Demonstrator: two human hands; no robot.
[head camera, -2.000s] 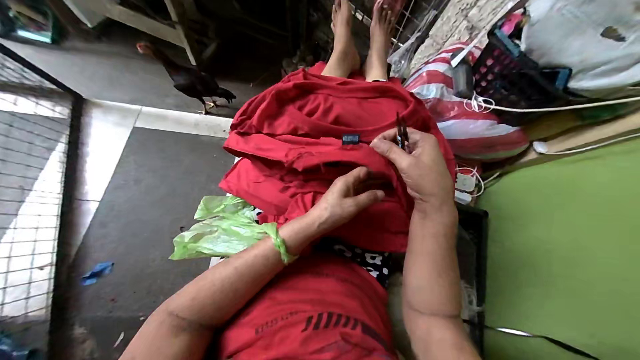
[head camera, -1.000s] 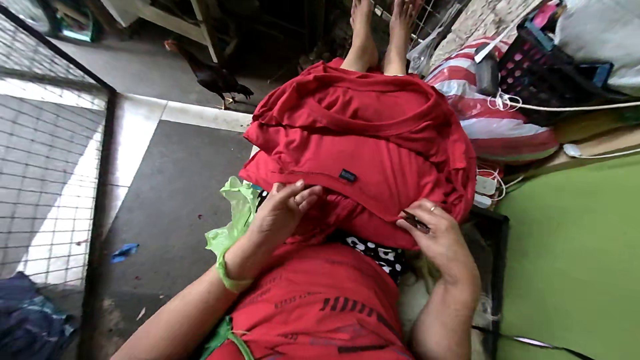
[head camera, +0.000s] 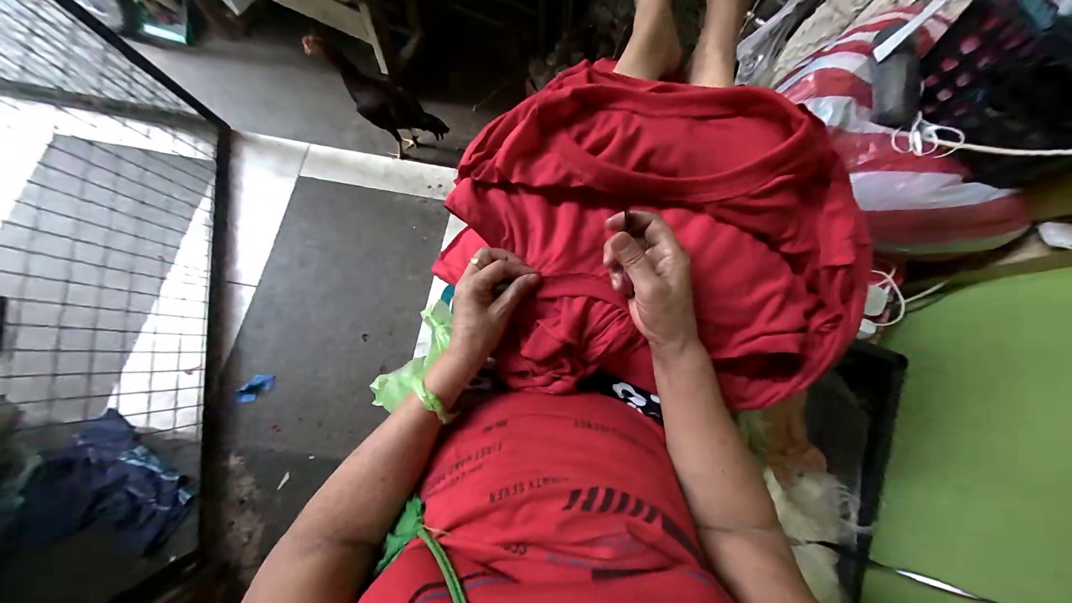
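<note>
A red knit garment (head camera: 720, 243) lies spread over my lap and legs, its round opening toward my feet. My left hand (head camera: 490, 301) pinches the garment's edge near its left side. Above the middle of the cloth, my right hand (head camera: 653, 268) has its fingers curled around a small dark tool; only a dark tip shows at the fingertips, and the rest is hidden. A light green plastic bag (head camera: 410, 377) is tied around my left wrist and hangs beside it.
A dark chicken (head camera: 377, 96) stands on the floor ahead to the left. A wire mesh panel (head camera: 109, 276) is at the left. On the right are a red-and-white striped bag (head camera: 921, 184), a white cord (head camera: 1005, 151) and a green surface (head camera: 980, 419).
My right hand has moved from the garment's right edge to above its middle. The dark label seen on the cloth earlier no longer shows. My left hand now pinches the edge.
</note>
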